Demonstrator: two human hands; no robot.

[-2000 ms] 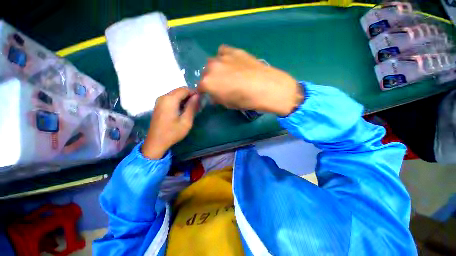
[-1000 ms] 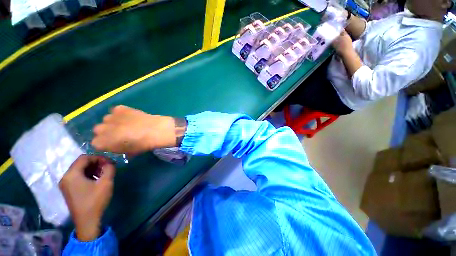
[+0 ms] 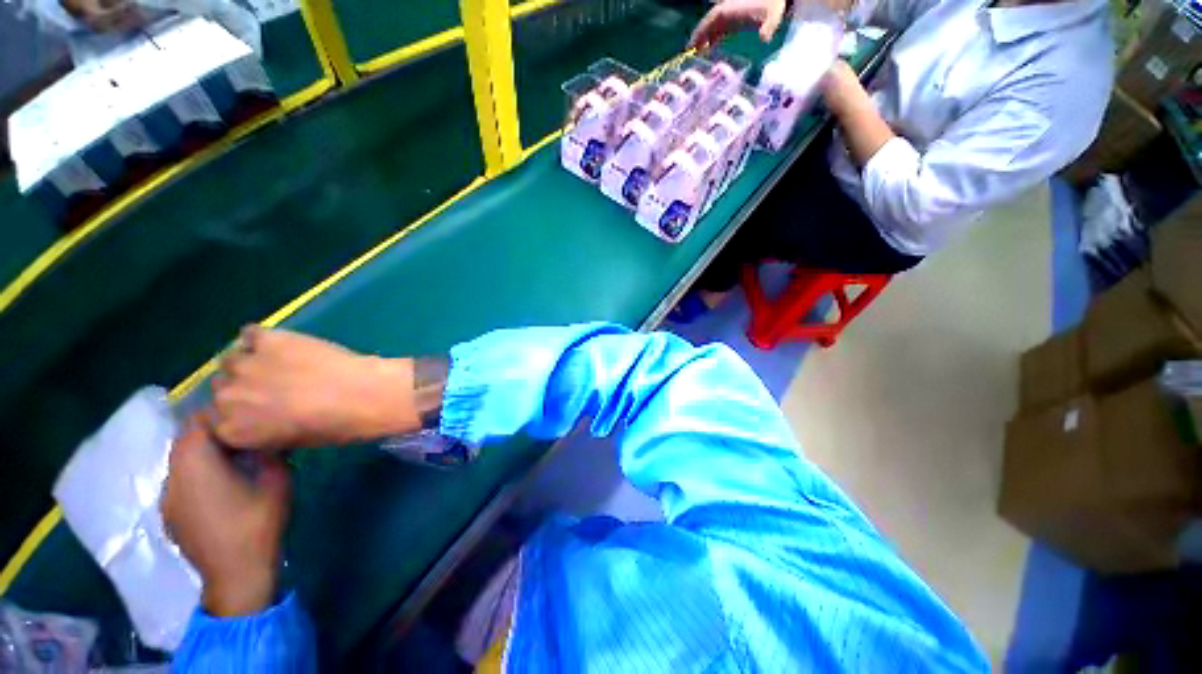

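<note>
My left hand (image 3: 227, 507) and my right hand (image 3: 297, 392) meet at the left, over the green bench. Their fingers are curled and touching; what lies between them is hidden and blurred. A whitish stack of poly bags (image 3: 116, 490) lies just left of and partly behind my left hand. A retail box (image 3: 429, 449) shows partly under my right wrist and sleeve, on the bench. Bagged boxes (image 3: 46, 641) show at the lower left corner, cut off by the picture's edge.
Rows of pink-white boxes (image 3: 675, 198) stand farther along the green bench (image 3: 527, 257). A yellow post (image 3: 490, 86) rises behind. A person in a white shirt (image 3: 982, 145) sits on a red stool (image 3: 815, 306), hands at a box. Cartons (image 3: 1101, 461) stand at right.
The view has swung right and up, showing more of the back level and floor. My hands, spread slightly apart before, are now pressed together. The person's far hand has come into view above the rows.
</note>
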